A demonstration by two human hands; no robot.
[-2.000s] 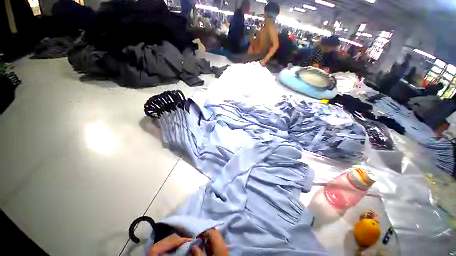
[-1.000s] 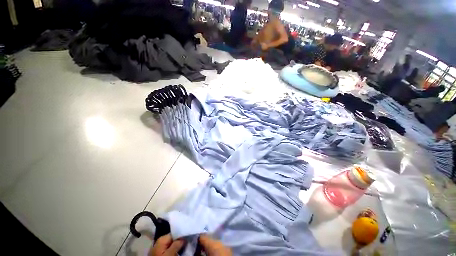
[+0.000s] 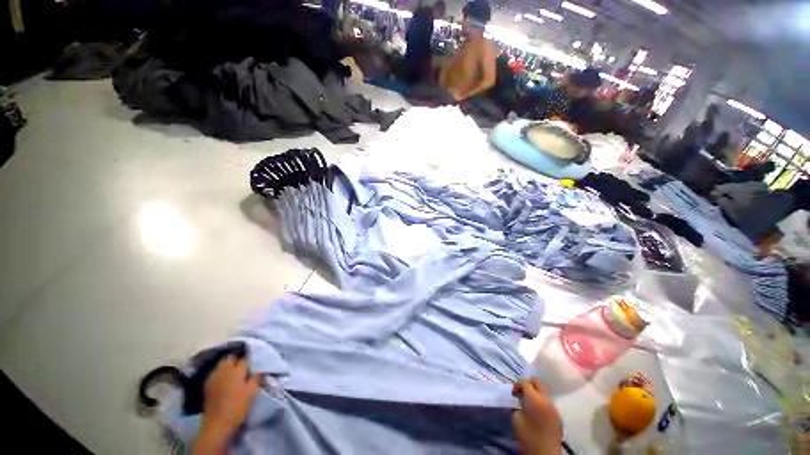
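Note:
A light-blue garment [image 3: 382, 378] lies across the near table, with its collar end at the left. Its black hanger hook [image 3: 160, 387] sticks out beyond the collar. My left hand [image 3: 233, 391] grips the garment near the collar. My right hand [image 3: 536, 414] pinches its edge farther right, near the bottle. The fabric is stretched in a long straight fold between the hands. Both hands are cut off below by the frame edge.
Hung blue garments with bunched black hooks [image 3: 289, 172] lie behind, beside a loose blue heap [image 3: 568, 231]. A pink bottle [image 3: 595, 338], an orange fruit [image 3: 632, 410] and clear plastic [image 3: 719, 373] are at the right. A dark pile [image 3: 249, 98] and people [image 3: 469, 67] are farther back.
My hands were close together at the collar. My right hand has moved far to the right along the garment. My left hand and the hanger hook have shifted left, and the garment is spread out.

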